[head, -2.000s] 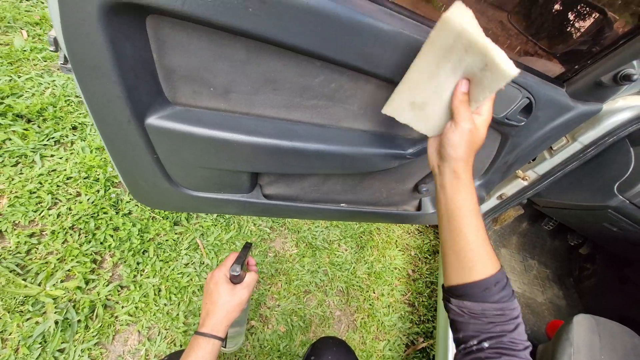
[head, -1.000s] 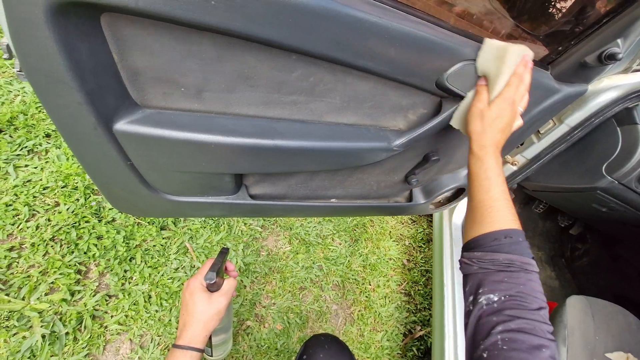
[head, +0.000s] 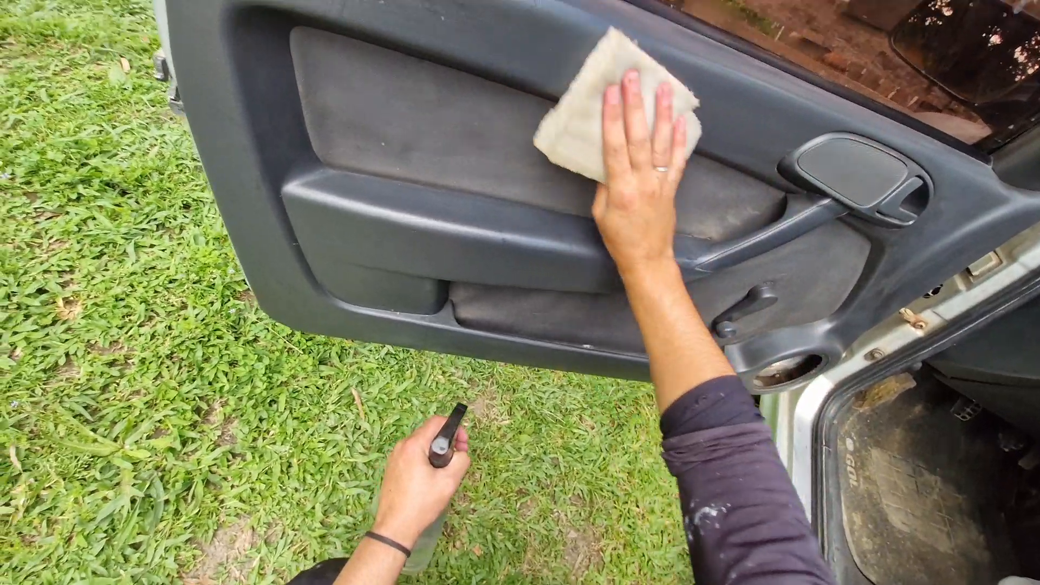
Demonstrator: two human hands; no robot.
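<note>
My right hand (head: 642,175), with a ring on one finger, presses a cream cloth (head: 613,106) flat with spread fingers against the upper part of the dark grey car door panel (head: 487,236). The cloth overlaps the fabric insert (head: 431,122) and the plastic above it. Low in the view, over the grass, my left hand (head: 426,471) is closed around the neck of a spray bottle (head: 426,540). Its black spray head (head: 448,439) sticks up from the fist, while the translucent body is partly hidden behind the hand and wrist.
Right of the cloth are the door's inner handle (head: 857,175), a pull bar (head: 760,240) and a window crank (head: 746,309). An uncovered round opening (head: 786,370) lies near the hinge side. The door sill and a dirty floor mat (head: 902,496) are at lower right. Grass (head: 162,390) lies below the door.
My right hand has moved left along the door panel with the cloth, away from the inner handle where it was a second ago. The cloth, bunched then, is now spread flat. My left hand still holds the bottle.
</note>
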